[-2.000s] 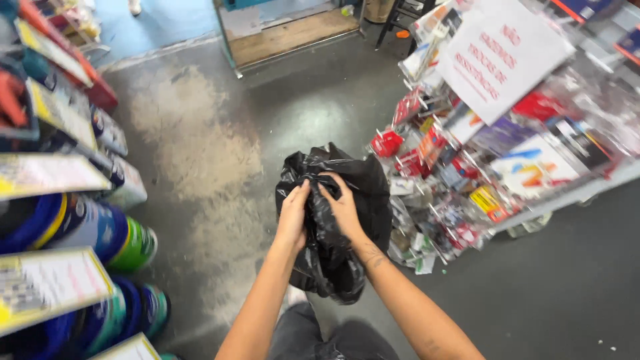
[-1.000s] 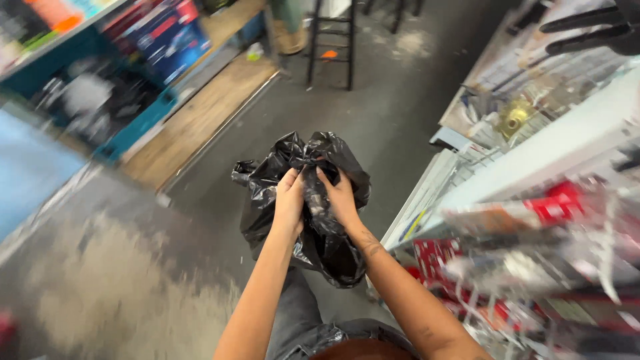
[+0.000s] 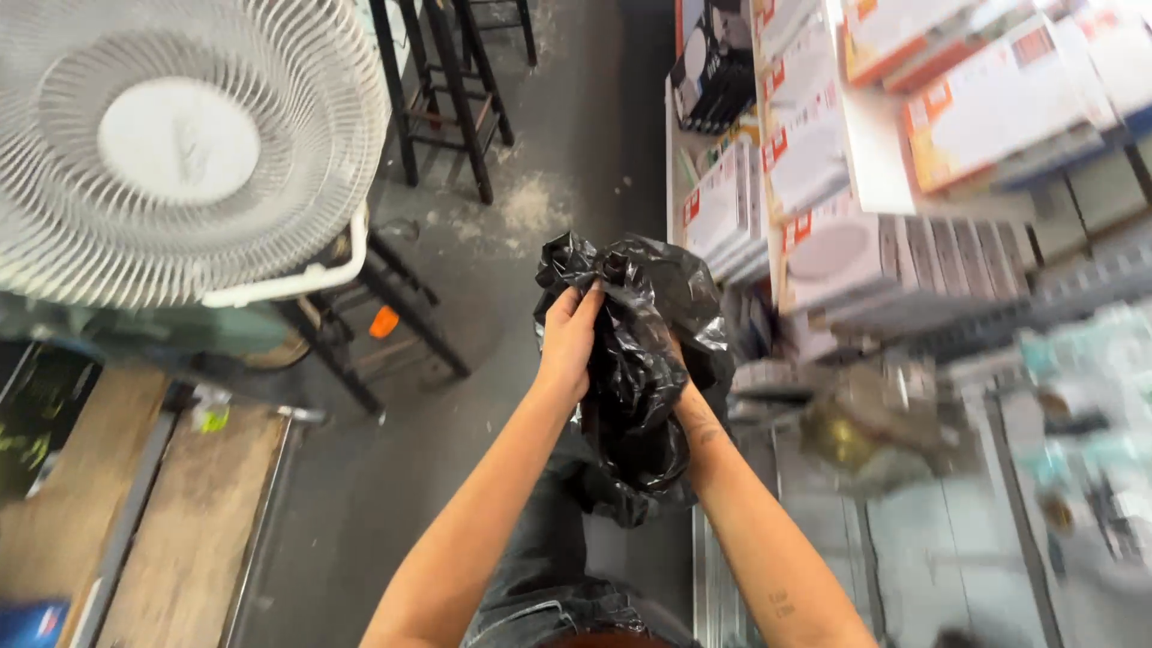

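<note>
A crumpled black plastic bag (image 3: 634, 360) hangs in front of my body, over my legs. My left hand (image 3: 569, 337) pinches its gathered upper edge between thumb and fingers. My right hand (image 3: 677, 360) is at the bag's right side, mostly hidden behind a fold of the plastic; only the wrist and a bit of the hand show. What the bag contains, if anything, cannot be seen.
A large white fan (image 3: 180, 139) fills the upper left, near black wooden stools (image 3: 450, 99). Shelves with boxed goods (image 3: 837, 252) line the right side. A wooden low shelf (image 3: 193, 513) stands at the lower left. An orange object (image 3: 383, 321) lies by the stools.
The view has moved a long way along the aisle. My right hand, whose fingers showed on the bag's top edge before, is now largely covered by the plastic. My left hand keeps its hold.
</note>
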